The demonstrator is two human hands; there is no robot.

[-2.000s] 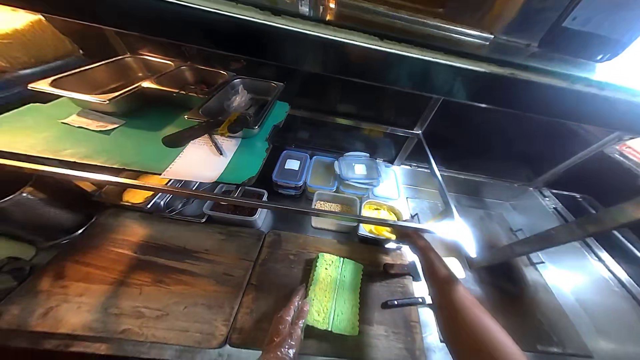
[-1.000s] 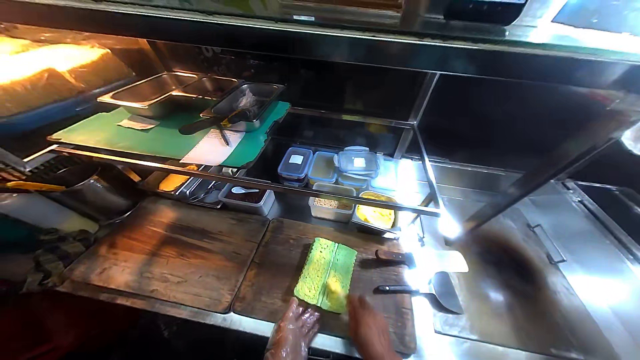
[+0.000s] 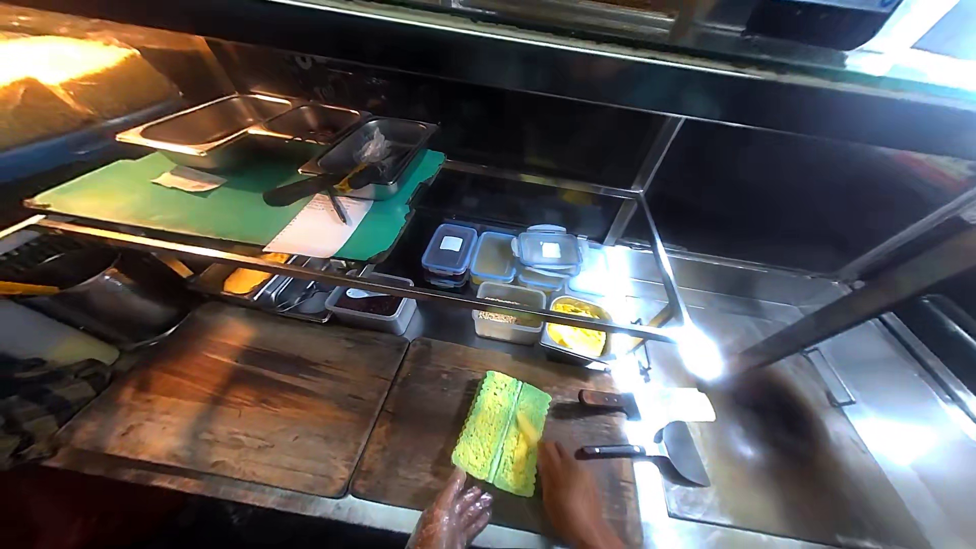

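Note:
Two green bread-like slabs (image 3: 501, 433) with scalloped edges lie side by side on the right wooden board (image 3: 427, 404), and a yellow filling shows on the right one. My left hand (image 3: 457, 512), in a clear glove, is at their lower left corner with its fingers apart and nothing in it. My right hand (image 3: 568, 488) is beside the right slab's lower right edge; its fingertips are partly hidden, so what it holds cannot be told. A steel tub of yellow filling (image 3: 577, 326) stands behind the board.
Two scrapers, one wooden-handled (image 3: 606, 399) and one black-handled (image 3: 614, 451), lie right of my hand beside the steel griddle (image 3: 778, 435). Lidded tubs (image 3: 450, 250) stand behind the metal rail (image 3: 427, 293). A left wooden board (image 3: 252, 389) adjoins. A person's checked sleeve (image 3: 46, 404) shows at left.
My right hand has come from the tub of yellow filling to the slabs. Yellow filling now shows on the right slab. My left hand has stayed near their lower left corner.

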